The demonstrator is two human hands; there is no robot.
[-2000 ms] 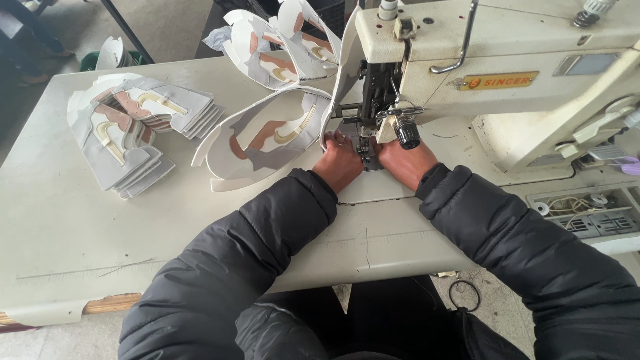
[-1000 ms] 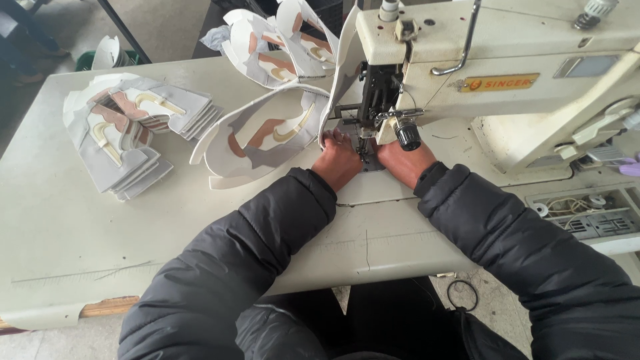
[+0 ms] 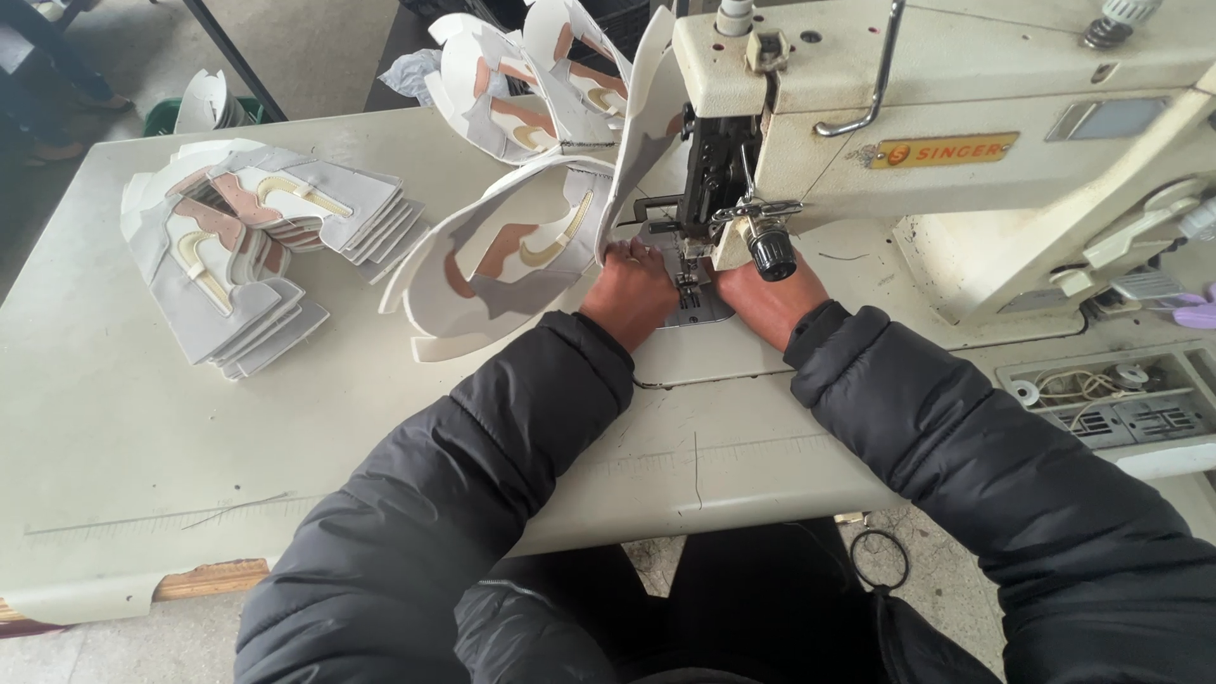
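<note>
A Singer sewing machine [image 3: 912,152] stands on the table, its needle and presser foot [image 3: 688,285] between my hands. Just left of the foot, my left hand [image 3: 635,290] has its fingers curled at the lower edge of an upright shoe upper [image 3: 641,123]. My right hand [image 3: 774,294] lies right of the foot, its fingers partly hidden behind the tension knob [image 3: 771,252]. What the fingertips of either hand hold is hidden. Joined shoe uppers [image 3: 503,256] in white, grey and brown trail left and back from the machine.
Stacked shoe upper pieces [image 3: 256,237] lie at the left of the table [image 3: 380,427]. A tray with bobbins and metal plates [image 3: 1102,389] is set in at the right. Beyond the table are a green basket [image 3: 161,116] and, at the far left, part of a person. Loose threads lie about.
</note>
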